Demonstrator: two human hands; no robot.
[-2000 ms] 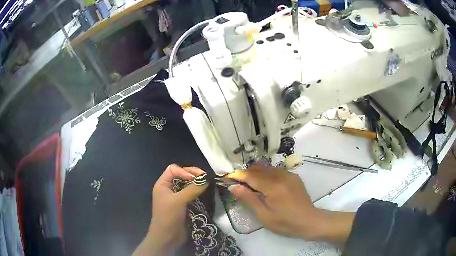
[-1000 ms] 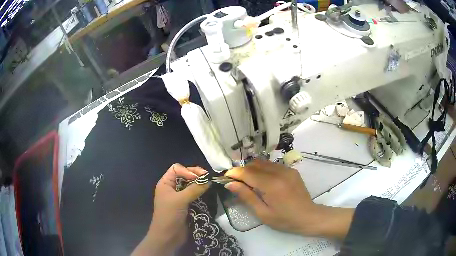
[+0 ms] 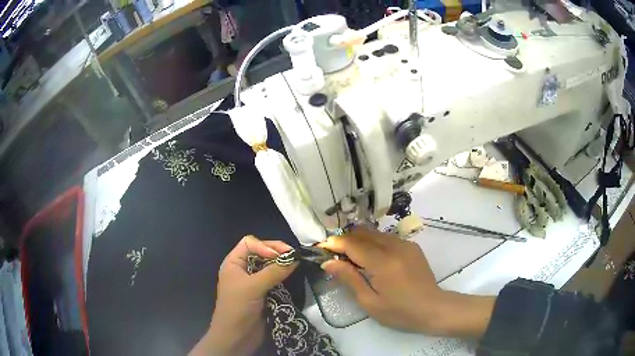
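The black embroidered fabric panel with pale gold flower sprays lies left of the needle area. Its scalloped embroidered border runs down towards the front edge. My left hand pinches a bit of this border between thumb and fingers. My right hand holds the dark thread snips, mostly hidden in the palm, with the blades pointing left at the pinched edge. The fingertips of both hands are close together, just below the machine head.
The white sewing machine stands behind my hands, with a white cloth pad hanging at its left. Tweezers, an orange-handled tool and a grey-green scrap bundle lie on the right. A red-rimmed tray is at the left.
Both hands stay in nearly the same place. The snips' dark blades show more clearly between the fingertips. The view has shifted slightly.
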